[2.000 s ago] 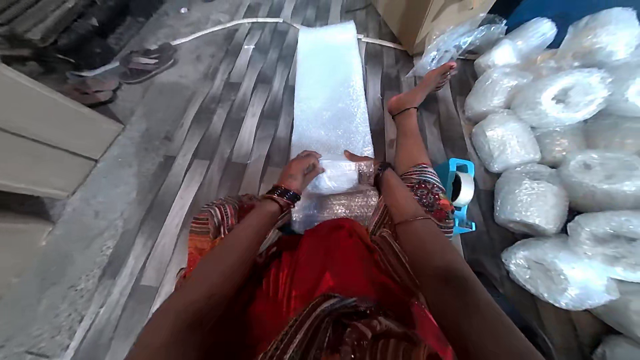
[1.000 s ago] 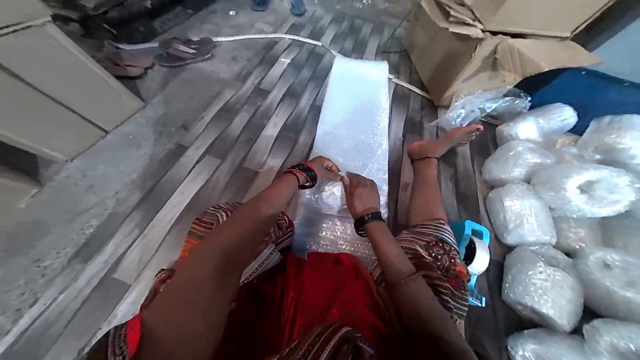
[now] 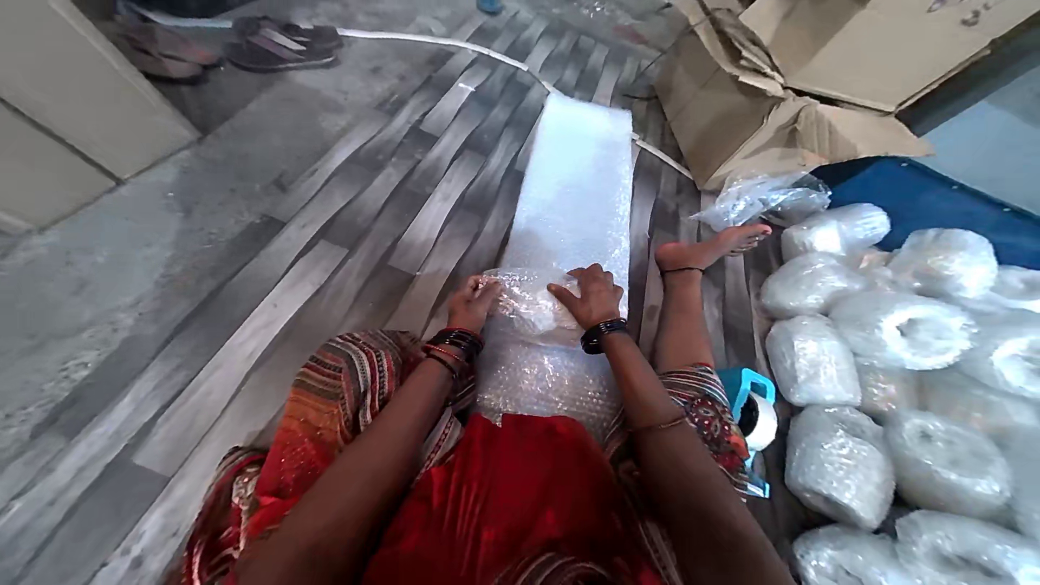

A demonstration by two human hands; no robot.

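A long strip of bubble wrap (image 3: pixel 573 187) lies on the floor mat and runs back to my lap. On it rests a bubble-wrapped bundle (image 3: pixel 532 301), whose contents I cannot make out. My left hand (image 3: pixel 474 305) holds the bundle's left edge with the fingertips. Spread over its right part, my right hand (image 3: pixel 591 296) presses down with the thumb toward the middle. Nearer my lap, more bubble wrap (image 3: pixel 544 382) lies below the bundle.
A blue tape dispenser (image 3: pixel 756 418) stands beside my right knee. Several bubble-wrapped rolls (image 3: pixel 902 329) are heaped at the right. An opened cardboard box (image 3: pixel 731 106) and a clear plastic bag (image 3: pixel 760 199) are behind my right foot. Sandals (image 3: pixel 280 45) lie at the back left, near a pale cord (image 3: pixel 422 39).
A second ago my hands were close together on top of the bundle; now they are apart at its two sides. The view has shifted.
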